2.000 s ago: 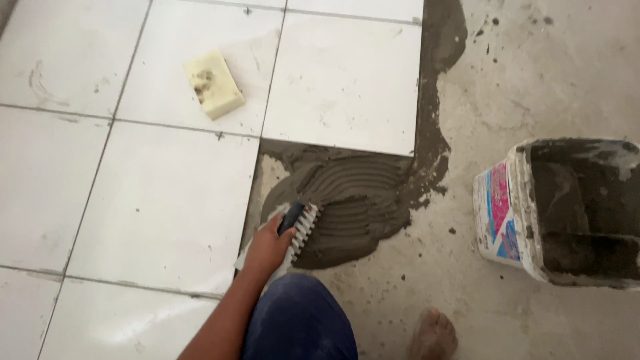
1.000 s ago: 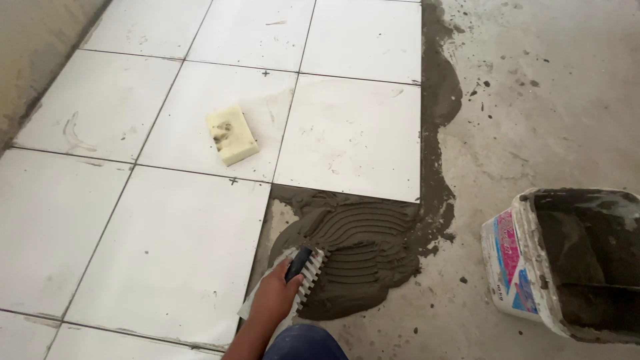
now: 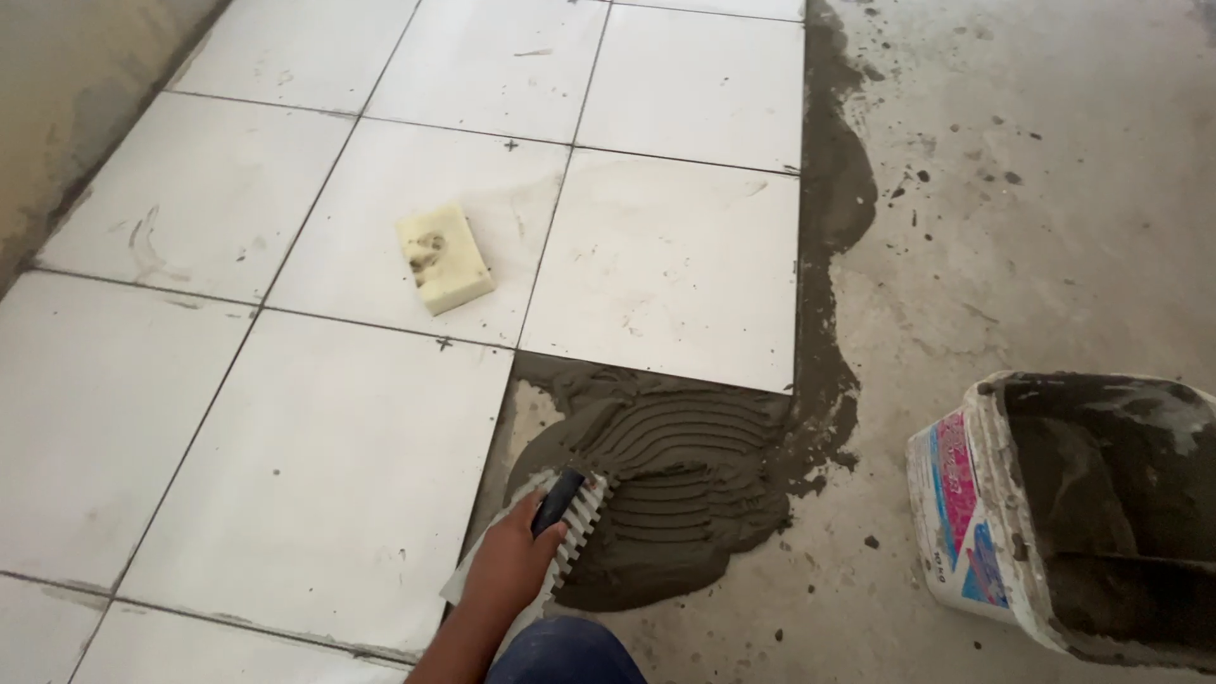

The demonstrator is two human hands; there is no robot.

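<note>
My left hand (image 3: 513, 560) grips the dark handle of a notched trowel (image 3: 579, 541), whose toothed edge faces right. The trowel's metal plate is tilted over the lower left part of a bed of grey mortar (image 3: 684, 475), and its far side reaches the edge of a white floor tile (image 3: 323, 475). Curved ridges mark the mortar, which lies against the near edge of another white tile (image 3: 665, 275). A pale yellow sponge (image 3: 446, 261) with dark stains rests on the tiles. My right hand is out of view.
At the right, a plastic bucket (image 3: 1026, 570) with grey residue inside stands on the rough concrete floor (image 3: 969, 275). A mortar strip (image 3: 831, 209) runs along the tiles' right edge. A wall (image 3: 85, 85) borders the tiles at upper left. My knee (image 3: 565, 655) shows below.
The view has shifted, showing more tiles and the wall at upper left. The bare foot seen two seconds ago is out of frame. My left hand keeps hold of the trowel at the mortar's left side.
</note>
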